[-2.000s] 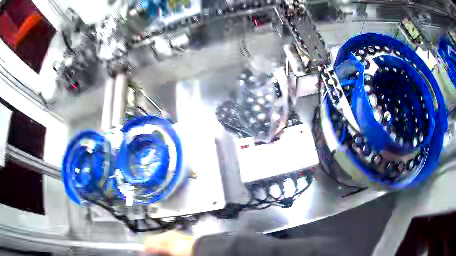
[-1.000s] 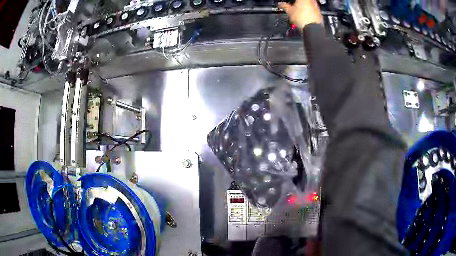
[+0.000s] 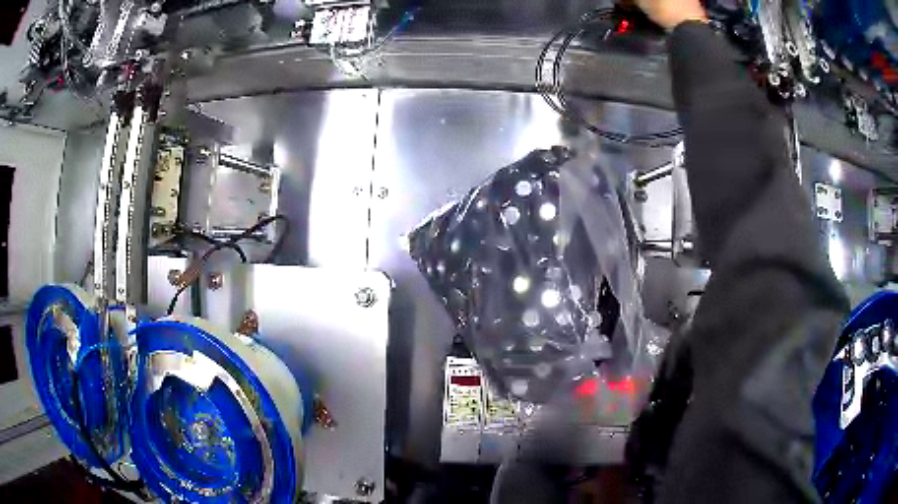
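Note:
My right hand [image 3: 673,10] is at the top edge, partly cut off, by the machine's rear line. Its fingertips and anything in them cannot be made out. The dark sleeve runs down the right side. My left hand is not visible; a blurred grey shape at the bottom centre cannot be identified. A clear parts bag [image 3: 522,266], full of small round black parts with pale centres, lies in the middle of the metal base plate. It partly covers the white feeder controller [image 3: 463,399].
Two small blue bowl feeders [image 3: 202,428] stand at lower left. A large blue bowl feeder [image 3: 857,423] is cut off by the right edge, beside my sleeve. A black cable coil [image 3: 561,79] hangs over the metal ledge. Silver tooling [image 3: 783,49] is at the upper right.
Two seconds ago a hand was low in the view; one second ago my right hand was over the rear conveyor. The view has shifted, and that hand now shows farther right, at the top edge.

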